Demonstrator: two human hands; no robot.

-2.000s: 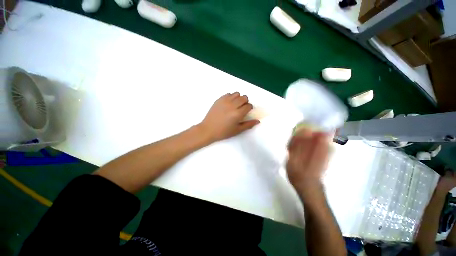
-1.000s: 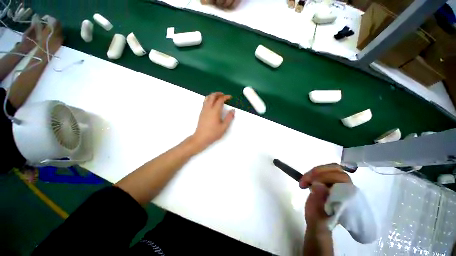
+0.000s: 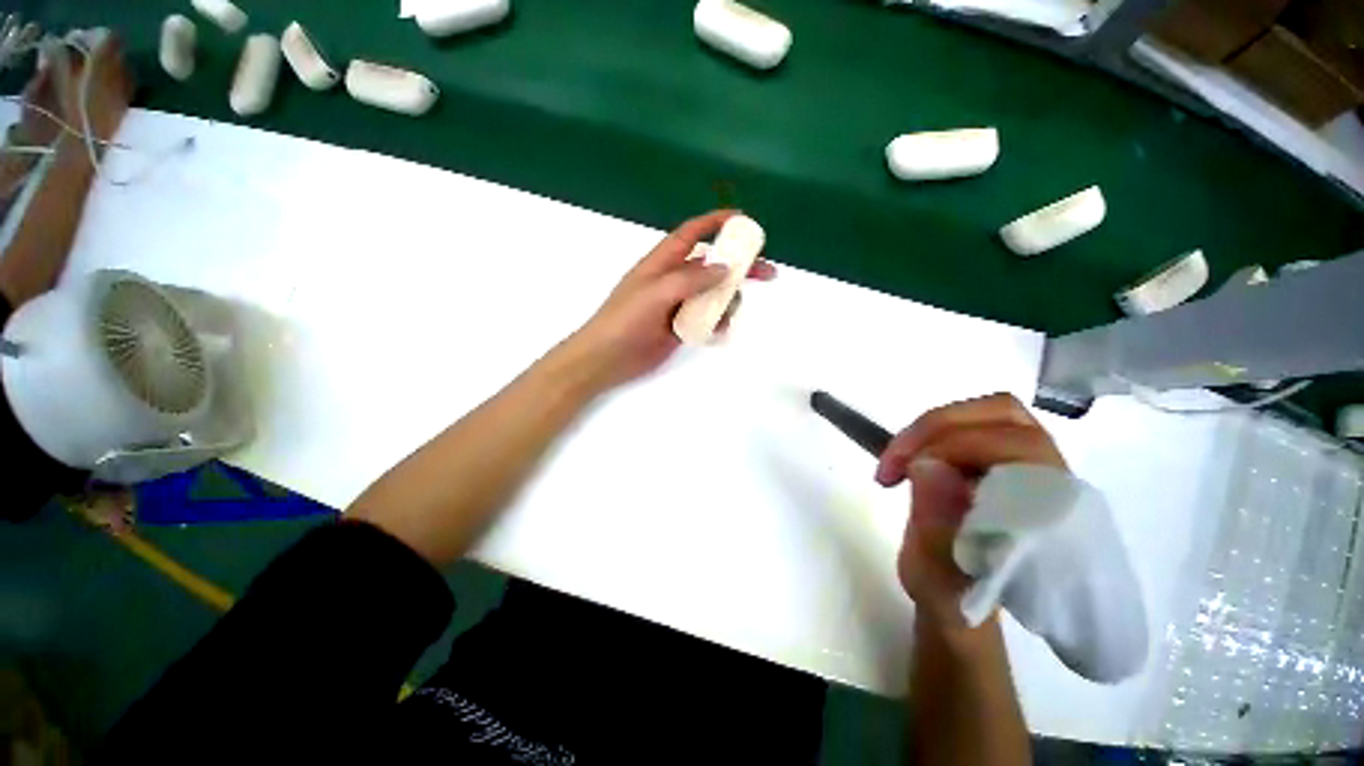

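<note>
My left hand [image 3: 654, 311] is closed around a cream oblong plastic housing [image 3: 721, 280], held over the bench near the belt edge, its tan flat face up. My right hand [image 3: 969, 494] grips the mallet [image 3: 856, 425] over the right part of the white bench. The mallet's black handle end sticks out toward the left. Its pale head, in a loose whitish wrapping [image 3: 1080, 587], hangs on the near side of the hand. The mallet does not touch the housing.
The green belt [image 3: 628, 105] beyond the white bench [image 3: 389, 270] carries several housings [image 3: 942, 153]. A white fan [image 3: 142, 367] stands at the left, near another person's arm and cables. A grey upright [image 3: 1212, 332] and clear blister trays [image 3: 1272, 599] are at the right.
My left hand has taken hold of a housing and brought it over the bench edge. My right hand has swung the mallet down from its raised place by the belt and holds it low.
</note>
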